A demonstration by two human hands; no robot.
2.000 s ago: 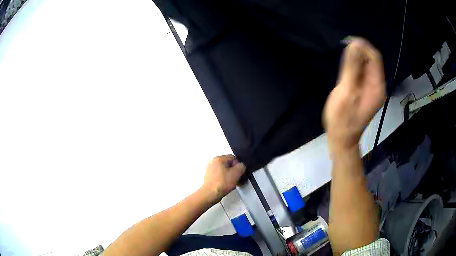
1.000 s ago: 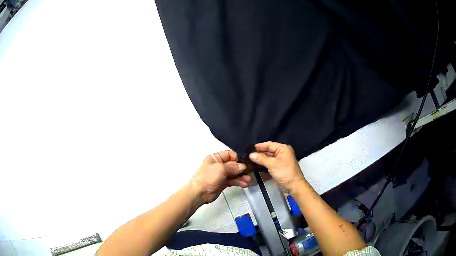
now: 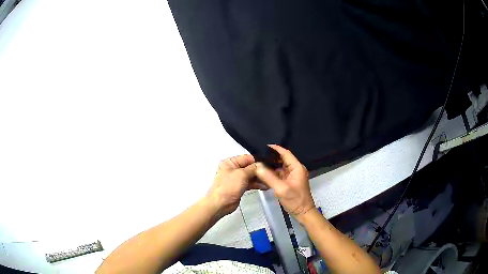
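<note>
The dark fabric (image 3: 299, 80) lies spread over the right part of the white table paper (image 3: 117, 123), with soft folds. Its near corner is bunched between my hands. My left hand (image 3: 234, 182) pinches the corner from the left side. My right hand (image 3: 286, 179) holds the same corner from the right, its thumb and fingers around a small dark bunch. The fingertips of both hands meet and partly hide the corner.
A metal rail (image 3: 278, 230) runs below my hands, with a blue block (image 3: 261, 241) beside it. A greyish patterned weight bar (image 3: 74, 251) lies at the lower left. A thin black cable (image 3: 428, 140) hangs at the right. A whitish bucket (image 3: 436, 260) stands lower right.
My right hand has come down from above the fabric to join my left at the corner. The fabric has spread out smoother, and its corner is now gathered between both hands.
</note>
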